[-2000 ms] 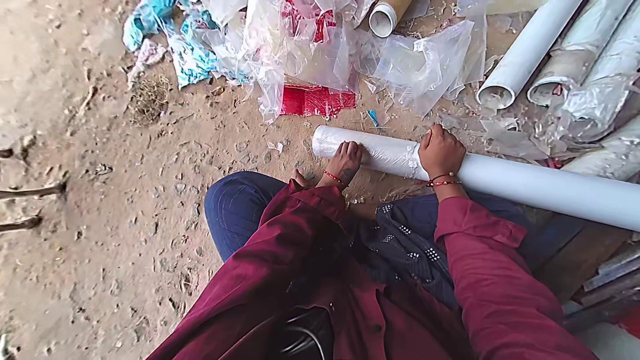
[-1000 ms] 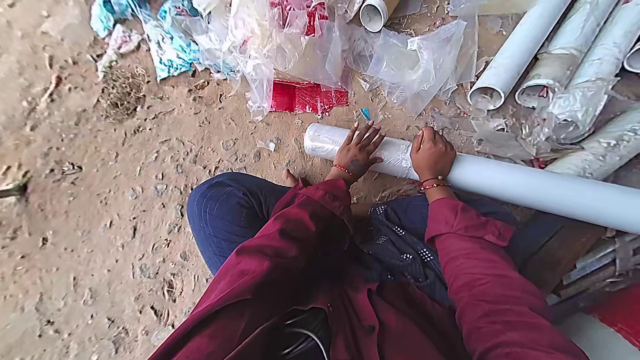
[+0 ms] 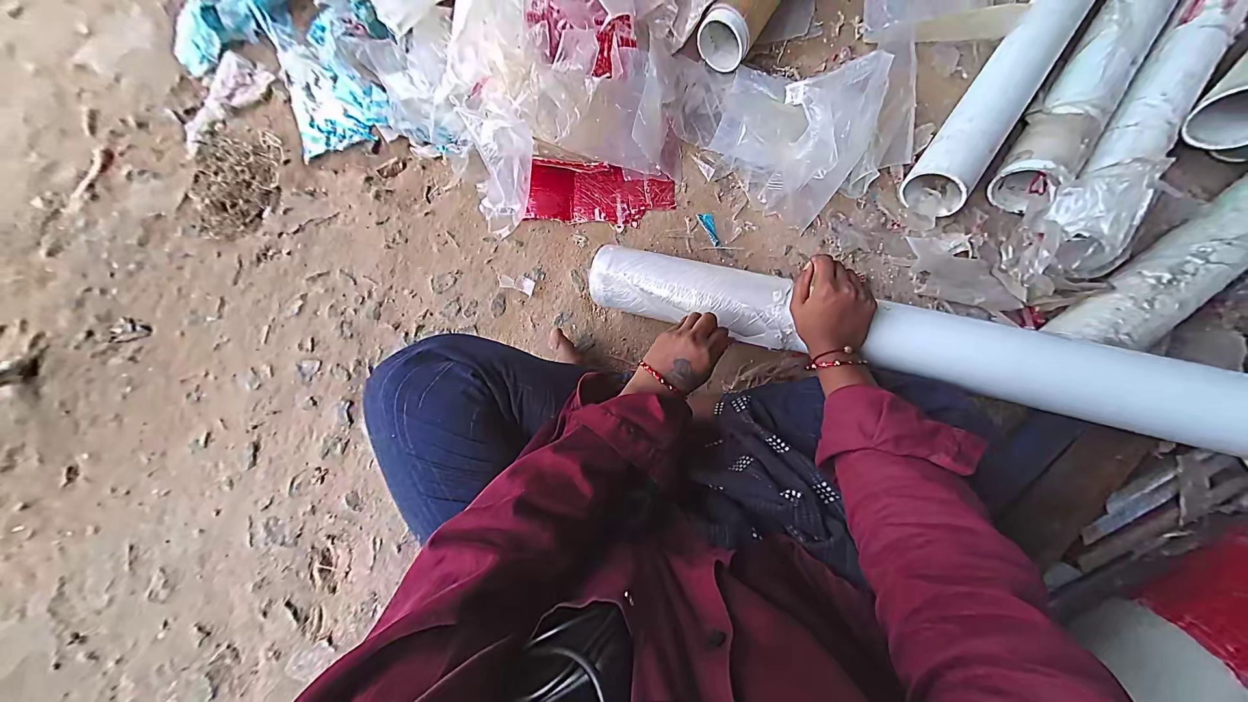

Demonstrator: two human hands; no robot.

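A long white plastic pipe (image 3: pixel 1033 369) lies across my lap, its near section wrapped in clear plastic film (image 3: pixel 717 292) up to the left end. My right hand (image 3: pixel 834 302) grips the pipe from above, just where the film gives way to bare pipe. My left hand (image 3: pixel 689 349) is at the lower edge of the wrapped part, fingers curled; whether it pinches the film there I cannot tell. Both wrists wear red beaded bands.
Clear plastic sheets (image 3: pixel 799 127) and red plastic scrap (image 3: pixel 595 193) lie on the dirt ground beyond the pipe. Several more white pipes (image 3: pixel 994 102) rest at the upper right, some with film. Stacked flat strips (image 3: pixel 1150 507) are at the lower right. A brown tube (image 3: pixel 726 34) lies at the top.
My left hand, laid over the top of the wrapped section with fingers spread a second ago, has moved down to its lower edge and curled. My right hand stays on the pipe.
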